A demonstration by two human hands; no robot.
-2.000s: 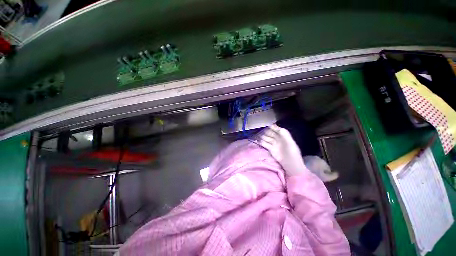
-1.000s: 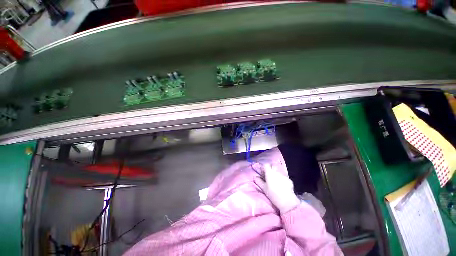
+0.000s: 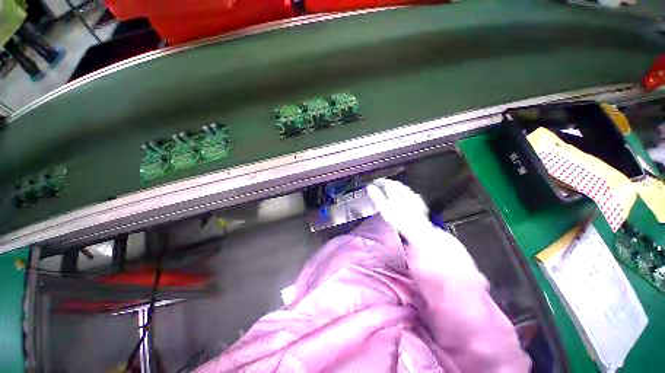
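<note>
Two green circuit board panels lie flat on the dark green conveyor belt (image 3: 408,69), one at centre (image 3: 319,114) and one left of it (image 3: 185,151). A third panel (image 3: 41,186) is farther left. My right hand (image 3: 401,207), in a white glove, is blurred below the belt rail, over the right end of a pale metallic plate (image 3: 339,213) with blue cord. Its fingers point up and left; whether it grips anything is unclear. My left hand is not visible.
The side table (image 3: 496,178) at right bears a black tray (image 3: 519,156) with a yellow red-dotted sticker sheet (image 3: 576,171), a white record sheet (image 3: 601,299) and another circuit board (image 3: 643,255). Red bins (image 3: 211,20) stand beyond the belt. A person's legs (image 3: 33,51) show at top left.
The view has turned to the right, so belt and table sit farther left in the picture. My right hand has lifted from the smock and reached forward to the metallic plate.
</note>
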